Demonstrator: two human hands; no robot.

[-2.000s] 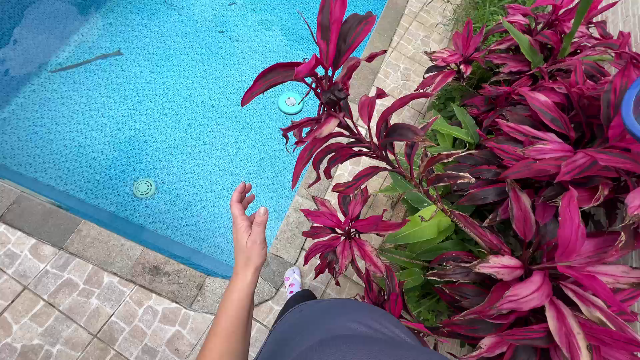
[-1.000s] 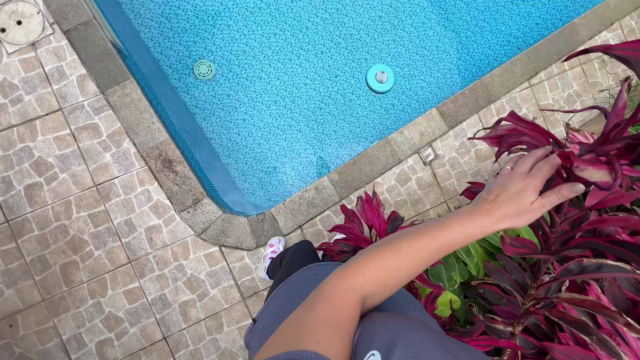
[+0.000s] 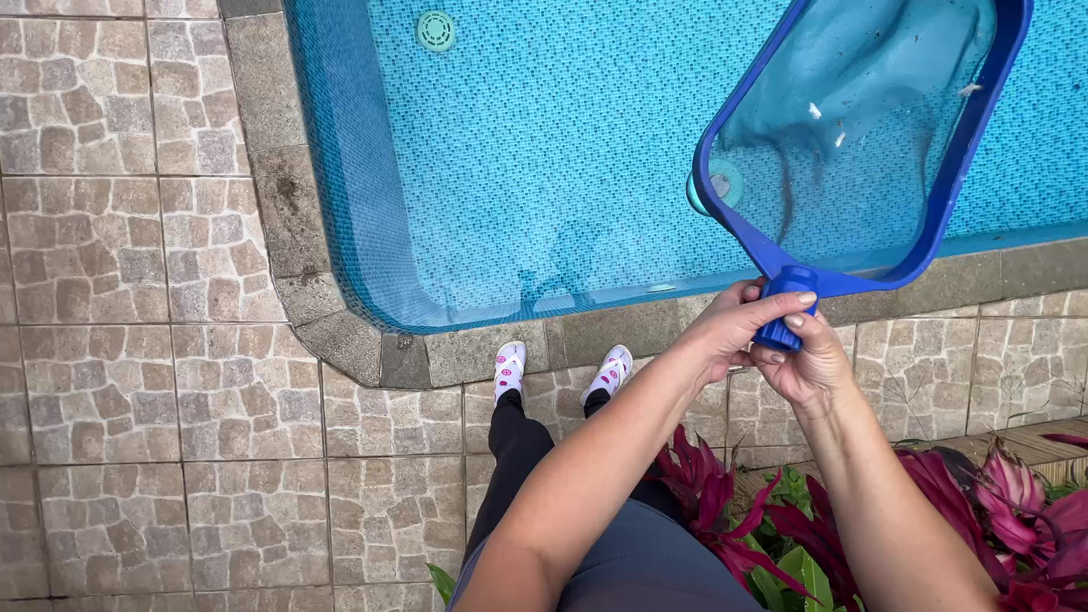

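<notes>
Both my hands grip the short blue handle socket (image 3: 786, 316) of a pool skimmer net (image 3: 939, 191) with a blue plastic frame. My left hand (image 3: 733, 327) holds it from the left, thumb across its top. My right hand (image 3: 807, 355) has the right and lower side, its thumb close to my left thumb. The net's frame reaches away from me over the pool water (image 3: 552, 153). Its fine mesh is see-through, with small white bits and dark specks on it. No pole shows in the socket.
My feet, in patterned socks and flip-flops (image 3: 510, 370), stand by the stone pool edge (image 3: 340, 347). Stone-patterned tiles (image 3: 93, 391) lie at the left. Magenta-leaved plants (image 3: 710, 493) grow at lower right. A round turquoise fitting (image 3: 436, 31) shows in the pool.
One second ago an outstretched hand was at the magenta leaves; now both hands are together on the blue net, which has come into full view. The view has shifted.
</notes>
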